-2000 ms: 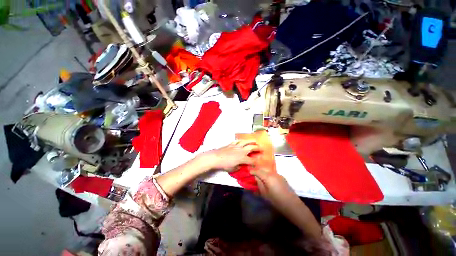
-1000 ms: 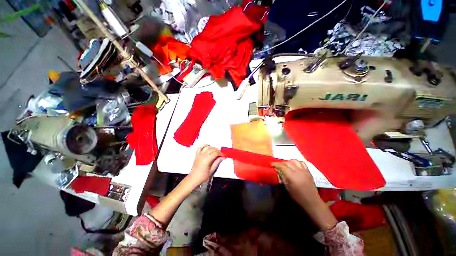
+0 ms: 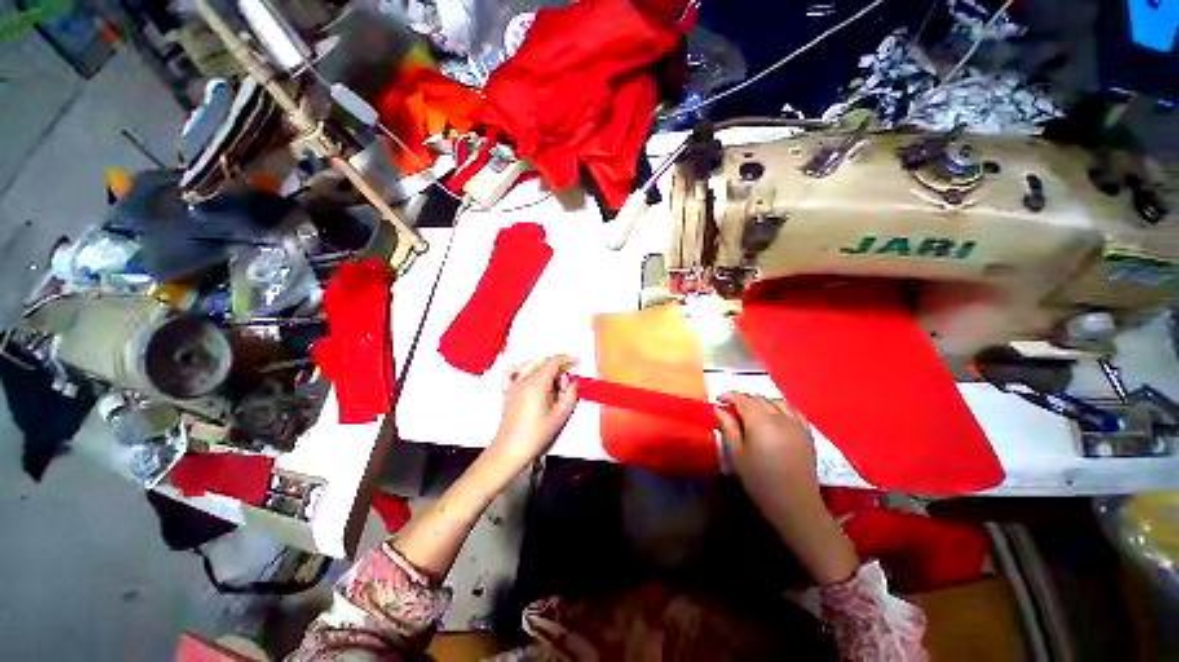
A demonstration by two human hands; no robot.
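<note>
A narrow dark red band [image 3: 649, 401] is held stretched between both hands, across a small orange-red panel [image 3: 647, 349] that lies left of the needle area and hangs past the table's front edge. My left hand [image 3: 537, 407] pinches the band's left end. My right hand [image 3: 765, 444] holds its right end. The presser foot area [image 3: 705, 304] is brightly lit, just above the panel's top right. A large red panel [image 3: 866, 388] lies under the machine arm, right of the needle, its tapering end near the front edge.
Red cut pieces [image 3: 497, 298] lie on the white table to the left, with a second stack [image 3: 358, 343] at its left edge. The cream sewing machine [image 3: 892, 213] spans the right. A second machine [image 3: 129, 343] stands at left. A red fabric heap [image 3: 582, 91] and a slanted pole [image 3: 317, 136] are behind.
Over two seconds, my hands have moved apart from close together on the panel, and the band now shows stretched between them. Since one second ago they have barely moved; the view has shifted slightly.
</note>
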